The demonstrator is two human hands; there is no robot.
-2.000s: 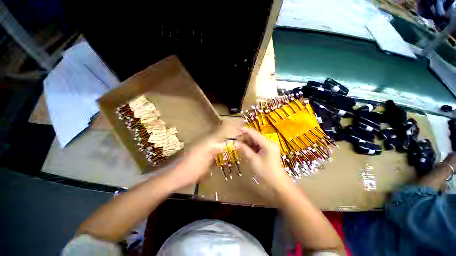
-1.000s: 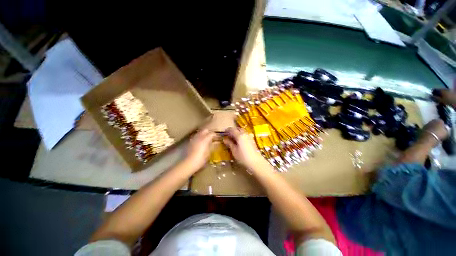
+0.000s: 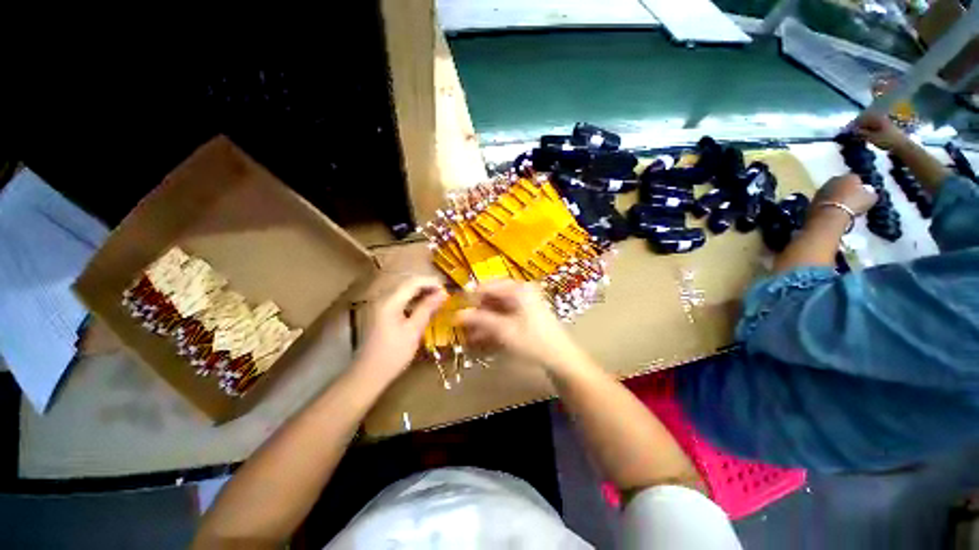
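My left hand (image 3: 393,322) and my right hand (image 3: 513,320) are close together over the cardboard bench cover. A small orange flexible printed circuit piece (image 3: 442,331) with thin strips pointing down is between them, pinched by my left fingers. My right hand is blurred, and whether its fingers grip anything cannot be told. The fanned stack of orange sheets (image 3: 526,231) lies just beyond my right hand. The cardboard tray (image 3: 252,204) on the left holds overlapping beige-and-brown pieces (image 3: 215,312).
Black plastic housings (image 3: 666,199) lie beyond the orange stack. A coworker in a denim sleeve (image 3: 848,344) reaches to dark parts at right. A large dark carton (image 3: 424,118) stands behind the tray. White papers (image 3: 38,279) lie at far left. Small pale bits (image 3: 690,292) and a pink stool (image 3: 741,473) show.
The view has swung right, so the bench items appear further left. My hands stay together at the small orange piece, whose strips now show below them. The coworker's hands have come further into view.
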